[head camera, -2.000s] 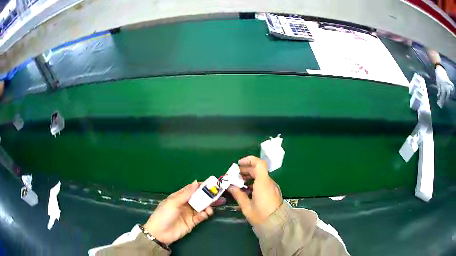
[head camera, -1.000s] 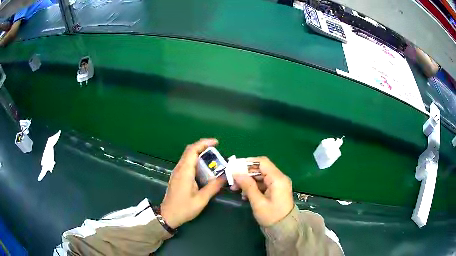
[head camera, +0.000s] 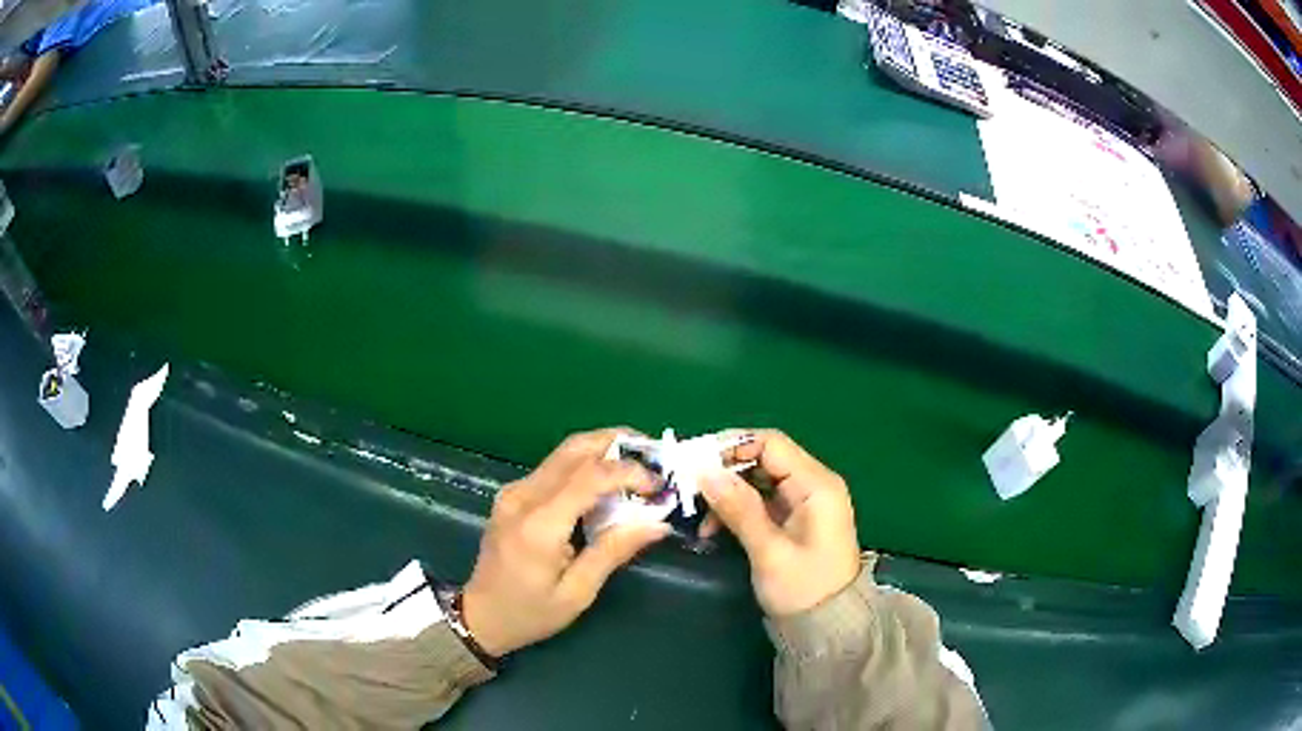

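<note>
My left hand (head camera: pixel 550 536) holds the white adapter housing (head camera: pixel 611 517), its open end facing right and partly covered by my fingers. A dark inside shows at the opening. My right hand (head camera: pixel 793 536) holds the white pin cover (head camera: pixel 694 469) by its pin end, close to the housing's open end. Whether the two parts touch is too blurred to tell. Both hands are bare and above the belt's near edge.
On the green belt (head camera: pixel 429 329) lie a closed white adapter (head camera: pixel 1024 456) at right and an open one (head camera: pixel 297 200) at upper left. A white strip (head camera: pixel 1214 528) crosses the right side. An open unit (head camera: pixel 63 397) and white scrap (head camera: pixel 136 440) lie on the near ledge.
The view has swung since the oldest frame. My left fingers have moved over the housing's opening, and the pin cover is at a different angle. The adapters on the belt have shifted right.
</note>
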